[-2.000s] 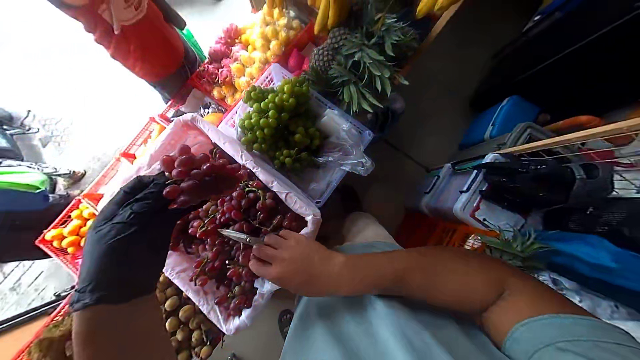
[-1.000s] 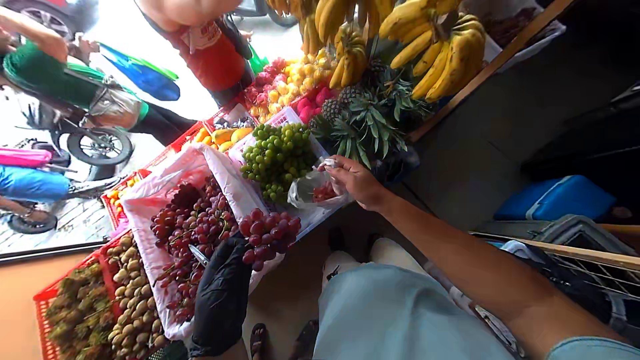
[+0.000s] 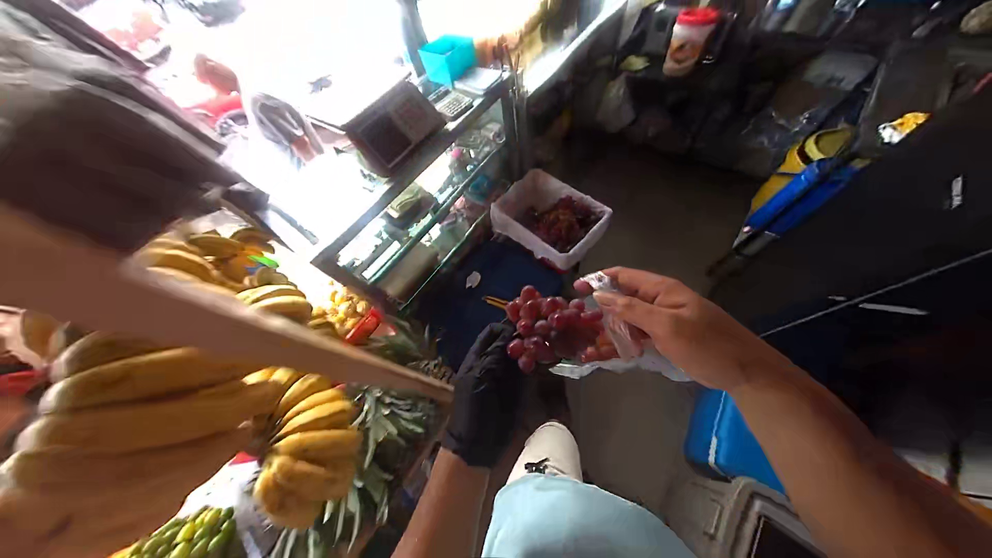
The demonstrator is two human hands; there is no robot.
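A bunch of red grapes (image 3: 546,325) is in my black-gloved left hand (image 3: 490,391), its right side at the mouth of a clear plastic bag (image 3: 620,333). An orange-tipped thing, perhaps the snips' handle, pokes out above the glove. The rim of the bag is pinched between the thumb and fingers of my bare right hand (image 3: 659,322); more red grapes show through the plastic. Beyond both hands, a paper-lined crate (image 3: 508,217) on the floor holds dark red grapes or stems; which one is unclear.
Bananas (image 3: 310,434) and pineapple leaves (image 3: 387,434) stand at the left, behind a wooden beam (image 3: 294,333). A glass display counter (image 3: 434,209) carries a scale (image 3: 394,124) and a turquoise box (image 3: 449,60). A blue container (image 3: 728,442) is at the lower right.
The view has swung from the grape display to the shop interior. My left hand has brought the grape bunch to the bag, whose rim my right hand still holds.
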